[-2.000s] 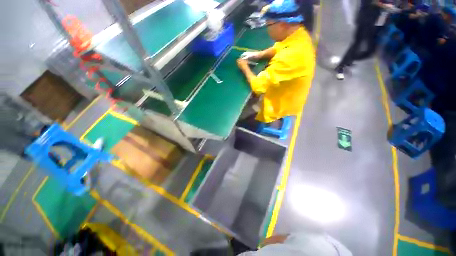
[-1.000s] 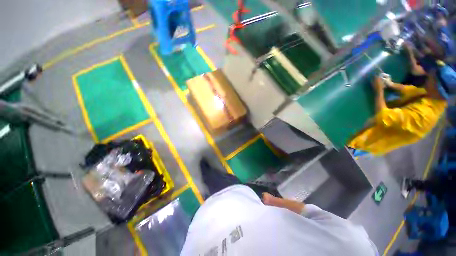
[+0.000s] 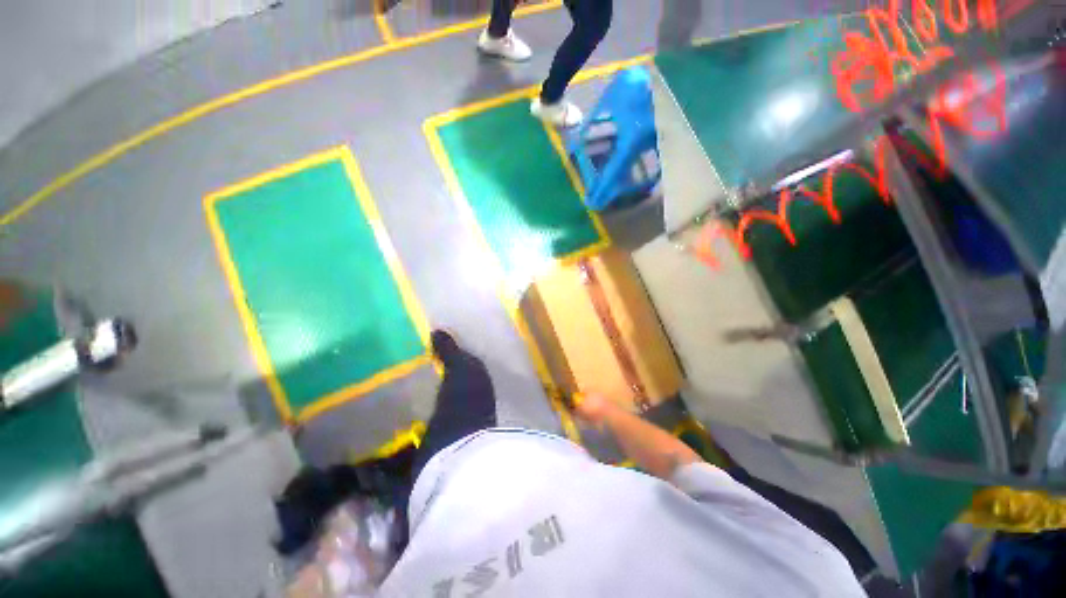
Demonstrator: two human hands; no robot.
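My right hand (image 3: pixel 599 408) is small and blurred at the end of my bare forearm, in front of my white shirt. It overlaps the near end of a brown cardboard carton (image 3: pixel 575 333) on the floor. Whether it touches the carton or holds anything cannot be told. My left hand is not in view. My dark trouser leg and foot show left of the carton.
Blurred bagged material (image 3: pixel 351 543) lies lower left by a yellow edge. A blue stool (image 3: pixel 625 140) and another person's legs (image 3: pixel 573 53) are beyond the carton. Green benches, metal frames and an orange coiled hose (image 3: pixel 836 210) stand right. Another bench (image 3: pixel 47 467) is left.
The view has swung, and the grey crate and the yellow-clothed worker's upper body have left it. A person's legs now show by the blue stool. My right hand now overlaps the carton.
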